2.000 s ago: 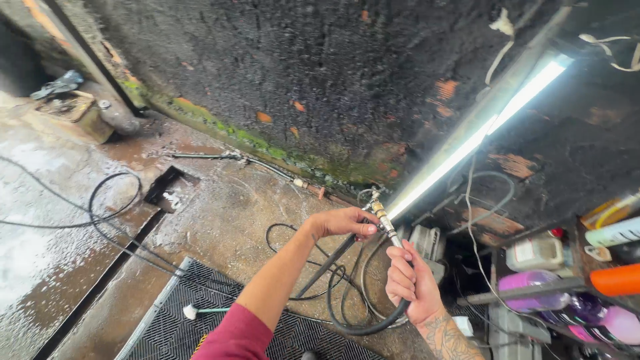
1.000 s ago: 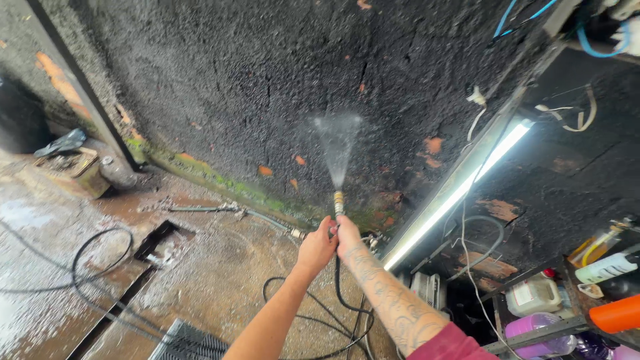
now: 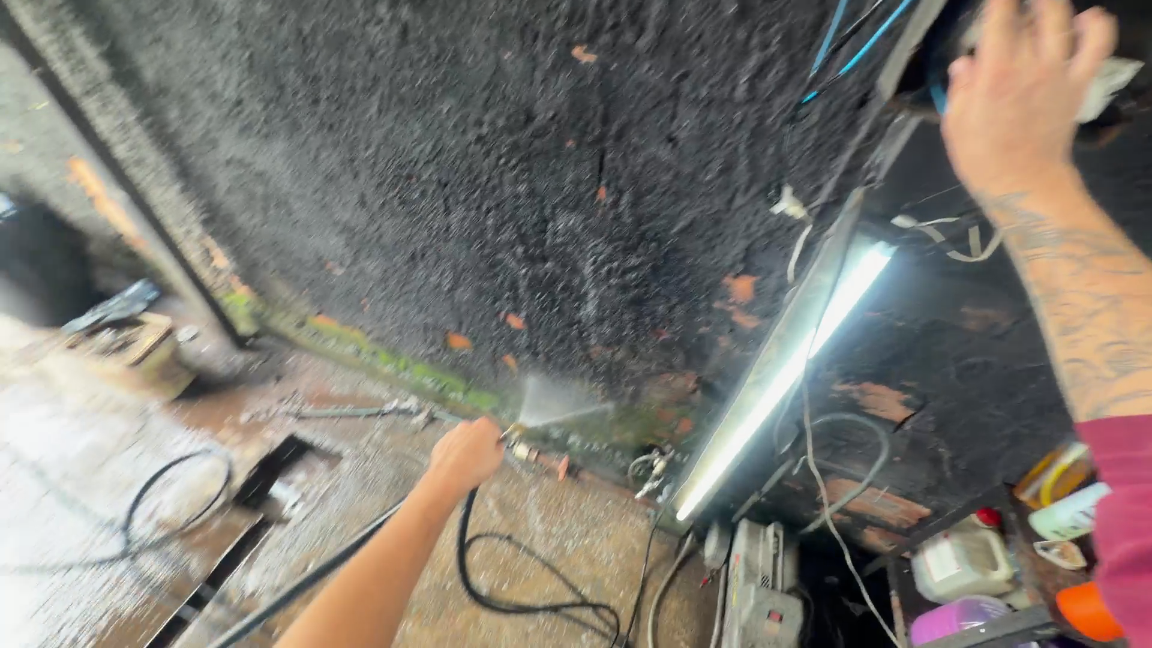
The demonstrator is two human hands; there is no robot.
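Note:
My left hand is closed around the end of a black hose, low in the centre of the view. From the brass-coloured nozzle just beyond its fingers, a fan of water sprays toward the foot of the dark wall. My right hand is raised at the upper right, fingers apart, over a dark recess or shelf with a pale crumpled thing beside it. Whether its fingers touch anything is not clear.
A lit tube lamp slants along the wall, with a loose white cable. A grey machine stands below. Jugs, including a white one, fill a rack at the lower right. A floor channel and an open drain lie left.
My right hand has let go of the hose and moved to the upper right. My left hand still holds it, now lower and further left, with water spraying. Two seconds ago no spray showed.

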